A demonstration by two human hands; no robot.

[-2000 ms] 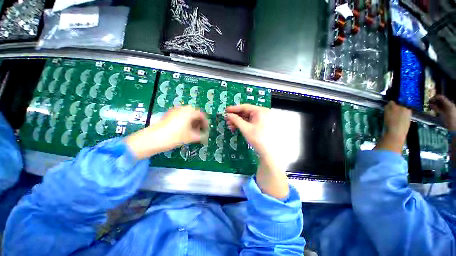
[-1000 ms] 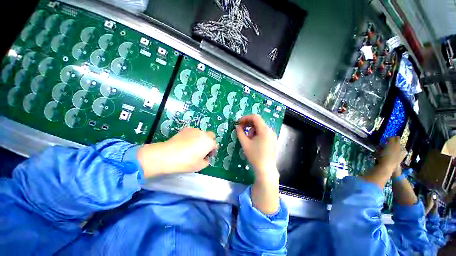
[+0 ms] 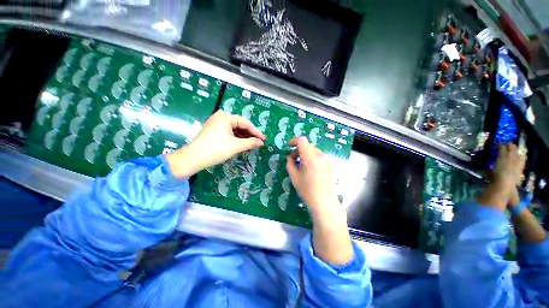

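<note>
The green printed circuit board (image 3: 274, 207) with printed white half-circles lies in front of me. A loose pile of thin silvery leaded components (image 3: 242, 167) lies on it. My left hand (image 3: 220, 141) is above the board's upper left part, thumb and fingertips close together and pointing right. My right hand (image 3: 310, 174) is above the board's right half, thumb and forefinger curled towards each other, with a small glint at the tips. Whether either hand holds a component is too small and blurred to tell.
A second green board (image 3: 90, 135) adjoins on the left. A metal rail (image 3: 241, 230) runs in front, another behind. Beyond lie a black tray (image 3: 325, 45) of leaded parts, a plastic bag (image 3: 138, 18) and orange-red parts (image 3: 445, 66). A neighbour's hands (image 3: 505, 174) are at the right.
My left hand has moved up the board from its lower part, and its fingertips now point right, nearer my right hand's. My right hand stays over the same area. The camera view has tilted and shifted.
</note>
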